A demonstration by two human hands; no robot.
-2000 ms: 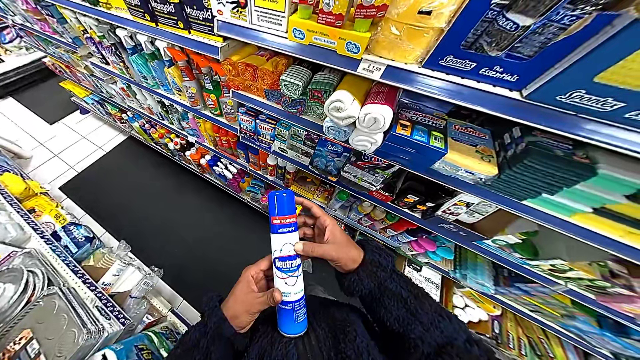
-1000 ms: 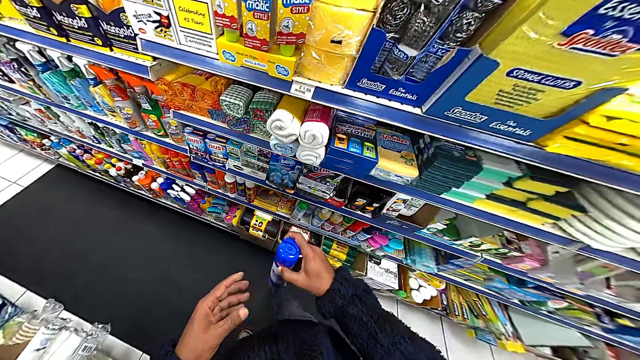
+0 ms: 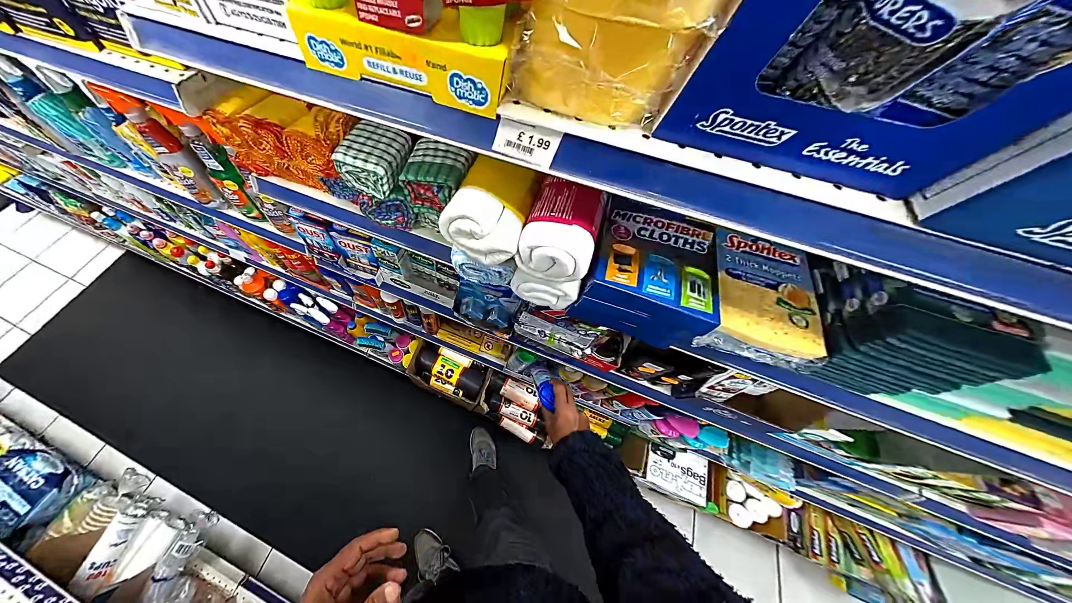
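Observation:
My right hand reaches down and forward to a low shelf, gripping an aerosol can near its blue cap. Most of the can is hidden by the hand or blends in with the goods behind. Just left of that hand lie rolls of black bags with white labels. My left hand is low in the view, palm turned up, fingers apart, holding nothing. Above the can, rolled white cloths and a blue box of microfibre cloths stand on a higher shelf.
Long shelves with a blue price rail slope across the view. A black mat covers the white-tiled floor, with my two shoes on it. Another shelf of bagged goods stands at the lower left. Boxed sponges sit at right.
Two seconds ago both hands held the can upright before me. The left hand has let go and moved away; the right hand has carried the can forward to the low shelf.

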